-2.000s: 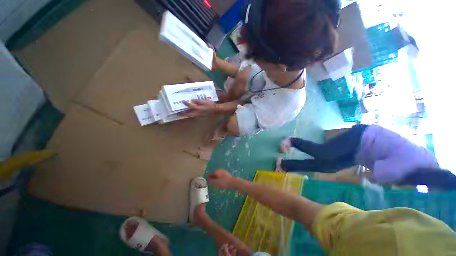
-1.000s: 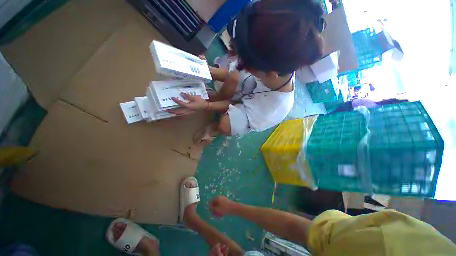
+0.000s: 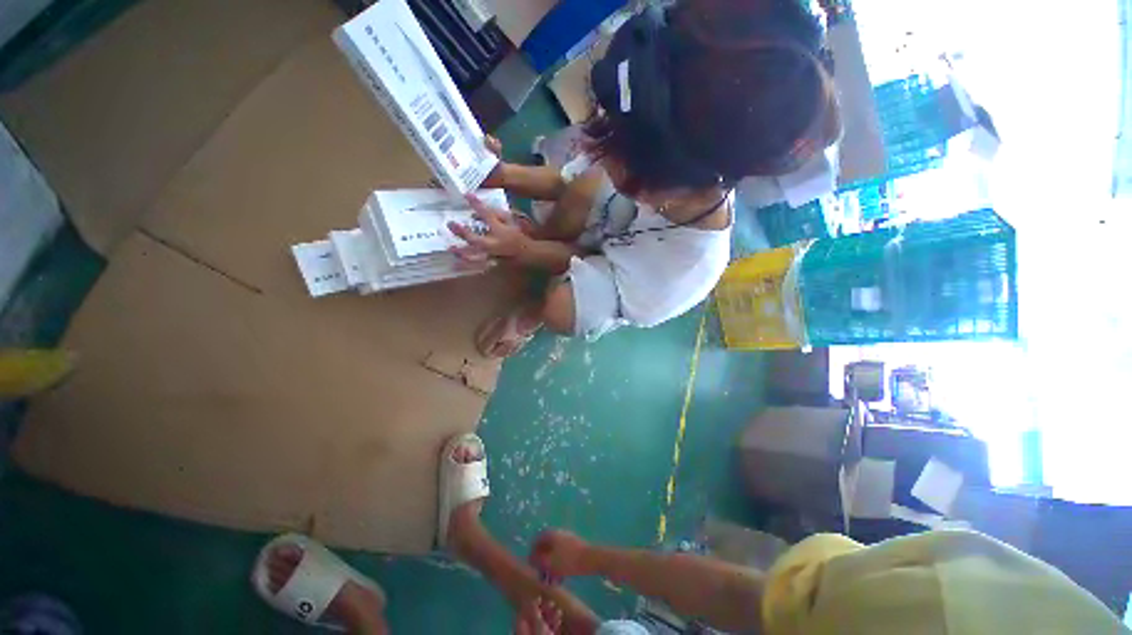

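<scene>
Neither of my hands is in view. A person squatting on the cardboard floor sheet (image 3: 248, 372) handles white product boxes. One hand tilts several boxes held together (image 3: 416, 99), with print and a barcode on the broad side. The other hand is at the stack of boxes (image 3: 422, 230), and its fingers touch the lower end of the tilted boxes. Smaller white box ends (image 3: 325, 267) stick out in steps beside the stack.
A standing person's bare arm and yellow shirt (image 3: 931, 589) fill the lower right, with white sandals (image 3: 310, 581) at the sheet's edge. Green crates (image 3: 912, 279), a yellow crate (image 3: 760, 298), an open brown carton (image 3: 801, 453) and a yellow floor line (image 3: 680, 447) lie beyond.
The squatting person's upper boxes have swung more upright. The yellow and green crates now show smaller and farther up, with cartons uncovered below them. The person in purple is no longer visible.
</scene>
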